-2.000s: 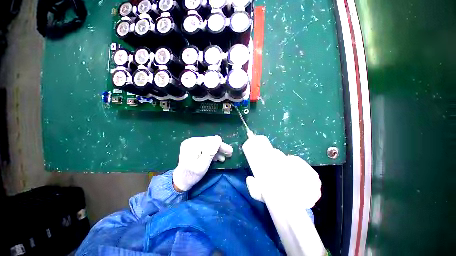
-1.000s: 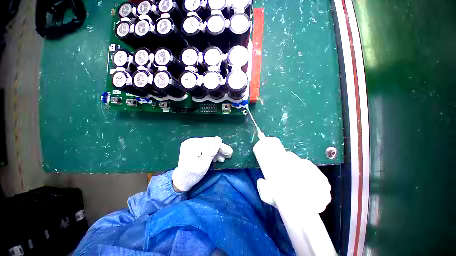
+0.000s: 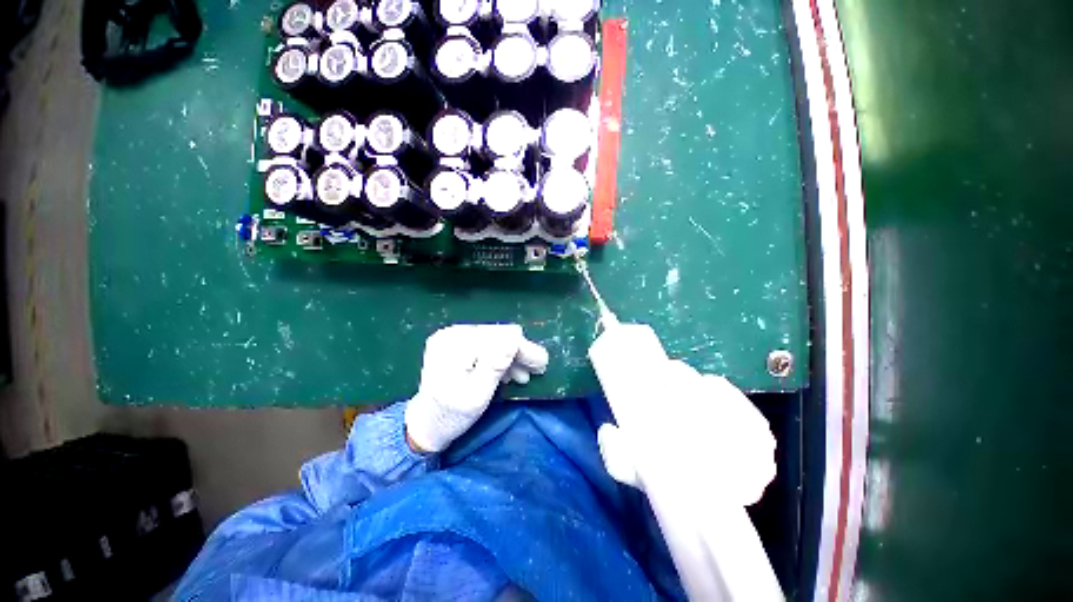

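Observation:
The circuit board (image 3: 453, 254) lies on the green mat, with rows of black capacitors (image 3: 386, 186) with silver-white tops on it. My gloved right hand (image 3: 718, 435) is closed around the long white glue syringe (image 3: 630, 353). Its thin needle (image 3: 597, 294) points at the board's near right corner, by a blue component (image 3: 568, 248). Whether the tip touches is too small to tell. My gloved left hand (image 3: 471, 370) rests at the mat's near edge with curled fingers and holds nothing visible. A red-orange strip (image 3: 608, 129) runs along the board's right side.
A black loop (image 3: 141, 41) lies at the mat's far left corner. A round metal screw (image 3: 779, 362) sits at the near right corner. A white-and-red strip (image 3: 841, 294) edges a green surface at right. A black box (image 3: 100, 517) stands at lower left.
The syringe and my right hand have moved right from two seconds ago, so the needle has gone from the small edge parts to the board's corner. My left hand has stayed put.

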